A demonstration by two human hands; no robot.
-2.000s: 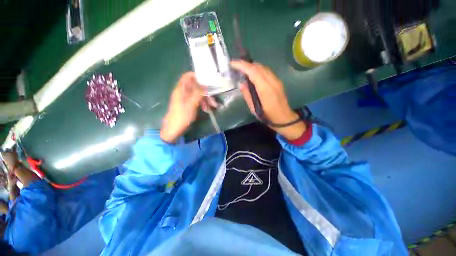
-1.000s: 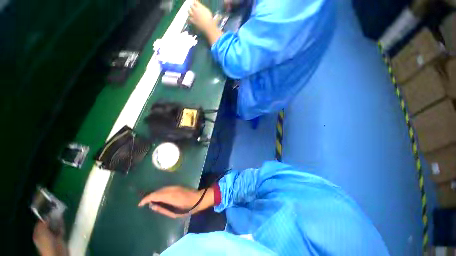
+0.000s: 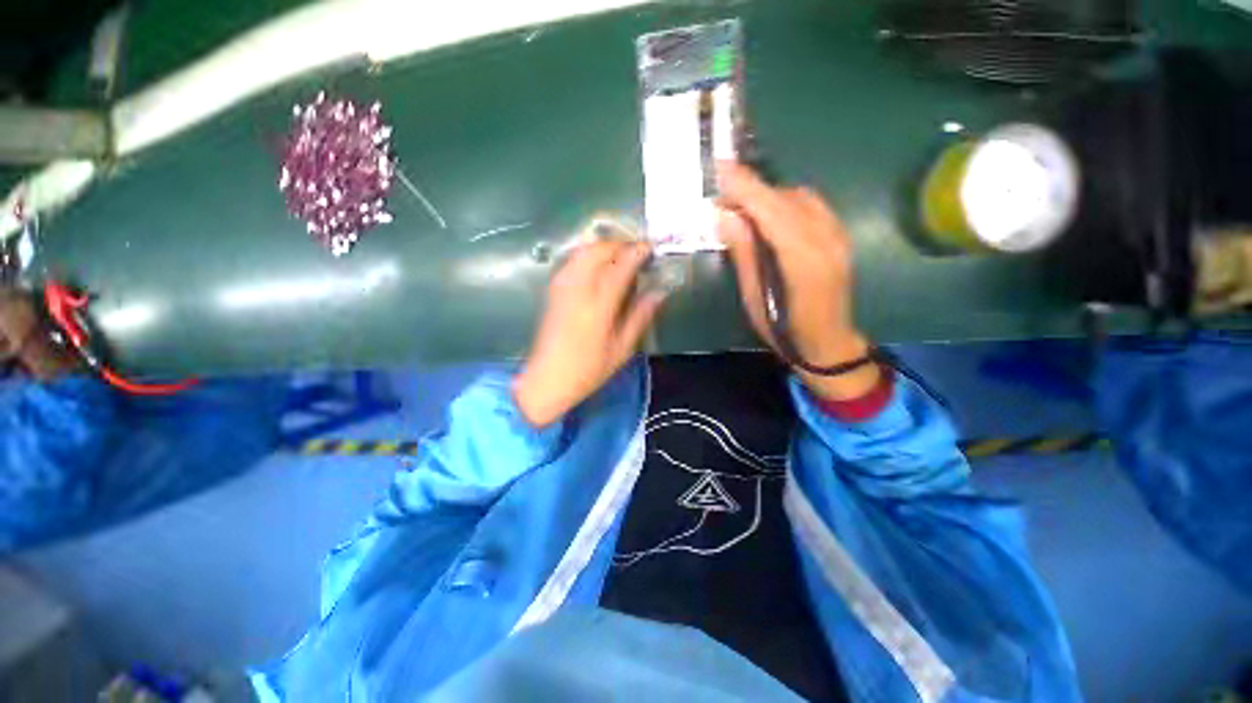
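A phone assembly (image 3: pixel 673 158) lies on the green bench mat (image 3: pixel 481 295), long side pointing away from me, with a dark and green far end. My left hand (image 3: pixel 590 316) is at its near left corner, thumb and fingertips close together; whether they pinch something small is too blurred to tell. My right hand (image 3: pixel 803 261) is at its near right edge, fingertips touching it, with a black pen-like soldering iron (image 3: pixel 772 282) held along the palm. The iron's tip is hidden.
A purplish-pink pile of components (image 3: pixel 338 172) lies left, a thin strand beside it. A yellow tub with a white top (image 3: pixel 1016 188) stands right, before black equipment (image 3: pixel 1167 179). Neighbouring workers' blue sleeves show at both sides, with red leads (image 3: pixel 83 337) at the left.
My view swung right along the bench and back. My left hand has come from the far side to the near bench. The phone assembly now lies between both hands, straighter than two seconds ago.
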